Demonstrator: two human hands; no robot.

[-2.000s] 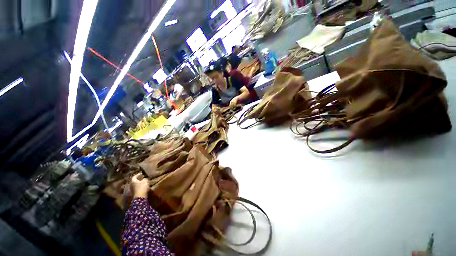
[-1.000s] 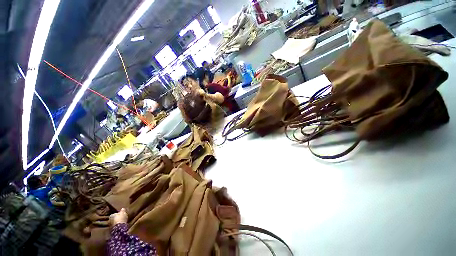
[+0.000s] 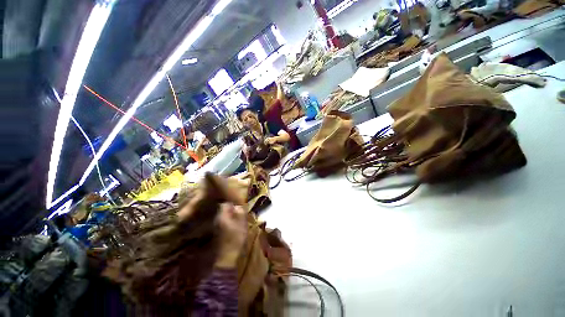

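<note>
My left hand (image 3: pixel 230 224), blurred by motion and in a dark purple patterned sleeve, grips a brown bag (image 3: pixel 186 232) by its upper part, above the heaped bags (image 3: pixel 263 257) at the left end of the table. The held bag is creased and blurred. Brown straps (image 3: pixel 328 286) loop from the heap onto the white table. My right hand is out of the picture. A thin dark tip of something shows at the bottom edge on the right; I cannot tell what it is.
A large pile of brown bags (image 3: pixel 455 127) with straps stands on the white table (image 3: pixel 396 254) at the right, a smaller pile (image 3: pixel 334 143) beside it. A person (image 3: pixel 266 139) sits at the far side handling brown cloth. Yellow items (image 3: pixel 158 184) lie farther left.
My left hand has moved up and to the right from the heap, lifting a brown bag. The camera view has shifted. The right fingertips and pale pen seen earlier at the bottom right are gone.
</note>
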